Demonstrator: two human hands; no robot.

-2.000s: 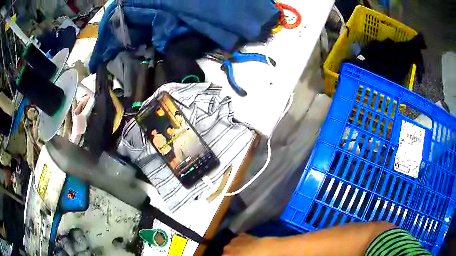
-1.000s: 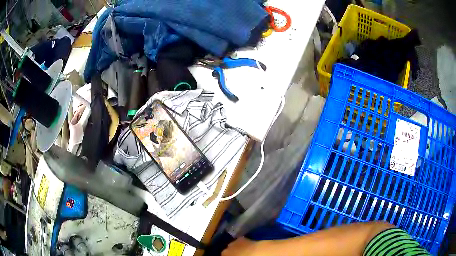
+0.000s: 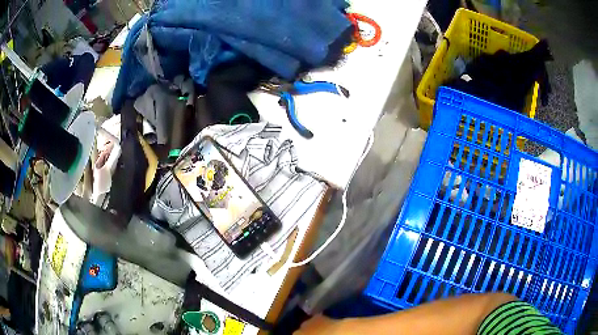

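Note:
One of my arms comes in from the lower right, in a green and black striped sleeve; by its side it is my right. My right hand (image 3: 316, 324) is at the bottom edge, mostly cut off, beside dark fabric (image 3: 290, 319); its fingers and any grip are hidden. My left hand is out of the picture. The white, grimy overlock machine (image 3: 141, 296) with a blue stripe is at the lower left; its needle area is not visible. A lit smartphone (image 3: 226, 196) lies on striped cloth (image 3: 288, 171) on the table, with a white cable (image 3: 345, 208).
A blue slatted crate (image 3: 436, 196) stands right, with a yellow basket (image 3: 429, 88) holding dark cloth behind it. Blue denim (image 3: 256, 33), red-orange loop handles (image 3: 374, 29) and blue-handled nippers (image 3: 293, 116) lie on the table's far part. Dark thread cones (image 3: 52, 139) stand left.
The view has shifted slightly from two seconds ago and the phone's picture has changed. My forearm stays in nearly the same place, with the hand slightly lower in the frame.

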